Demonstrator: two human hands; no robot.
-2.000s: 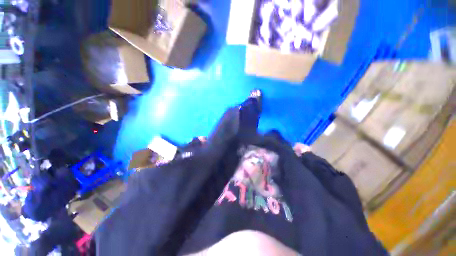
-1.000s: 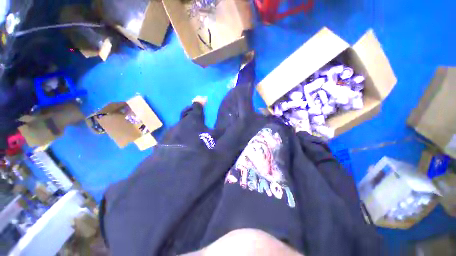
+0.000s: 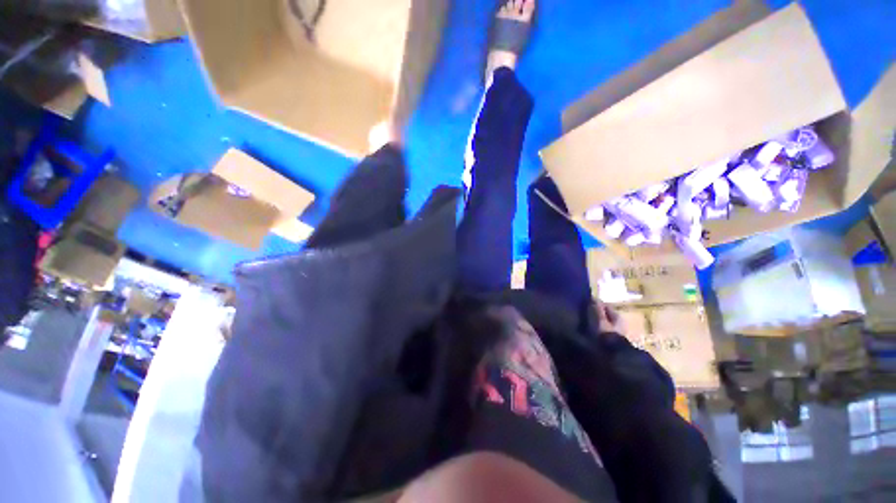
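My left hand (image 3: 381, 136) is small and blurred at the end of a dark sleeve, by the near edge of a big open brown carton (image 3: 324, 74); whether it touches the carton cannot be told. My right hand (image 3: 607, 316) is a small, partly hidden patch beyond the right sleeve; its fingers cannot be made out. To the right is an open carton (image 3: 688, 108) with many pale lavender-white handle parts (image 3: 702, 201) heaped inside. No held thing can be made out.
The floor (image 3: 177, 98) is blue. A small open carton (image 3: 231, 201) and a blue crate (image 3: 49, 177) stand left. A white box (image 3: 786, 285) and stacked cartons (image 3: 668, 339) are right. My sandalled foot (image 3: 509, 34) is ahead, between the big cartons.
The cartons ahead look nearer and larger. The view has tilted, and the far room now shows along the lower sides. One foot is stretched further forward. My left hand is higher in view.
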